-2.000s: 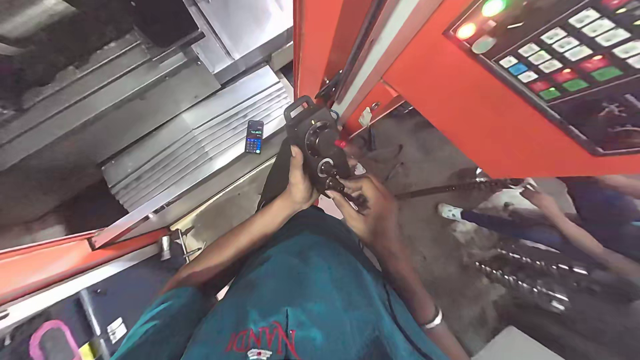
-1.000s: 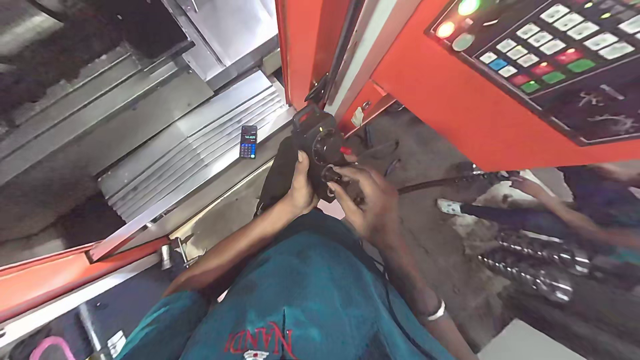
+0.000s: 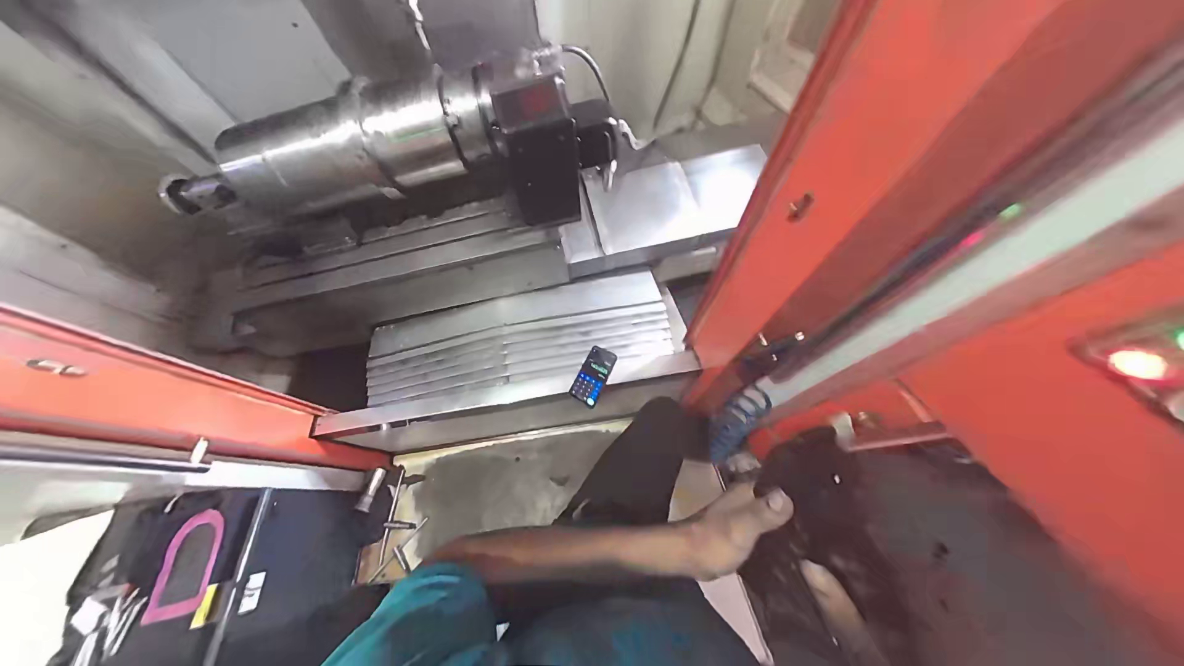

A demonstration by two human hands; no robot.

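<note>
My left hand [image 3: 731, 535] is wrapped around a dark handheld control pendant [image 3: 803, 476], right of the middle of the view, with the thumb on its near side. The pendant is blurred and its dial face cannot be made out. Below it, part of my right hand [image 3: 828, 592] shows, blurred and half lost against the dark shape; whether it touches the pendant cannot be told. A smartphone [image 3: 593, 376] with a lit keypad screen lies on the edge of the machine's ribbed metal way cover [image 3: 518, 338], left of and beyond my left hand.
Inside the machine lies a large metal cylindrical unit [image 3: 351, 148] with a black box at its end. Orange door frames [image 3: 786, 203] stand at both sides. A blue coiled hose [image 3: 740, 421] hangs near the pendant. Hand tools [image 3: 398, 527] and a pink-edged item [image 3: 185, 564] are at lower left.
The view has swung left, toward the machine's inside. Earlier, both hands were on the pendant, the right one at its dial; now the right hand is mostly out of sight. The keypad panel has left view.
</note>
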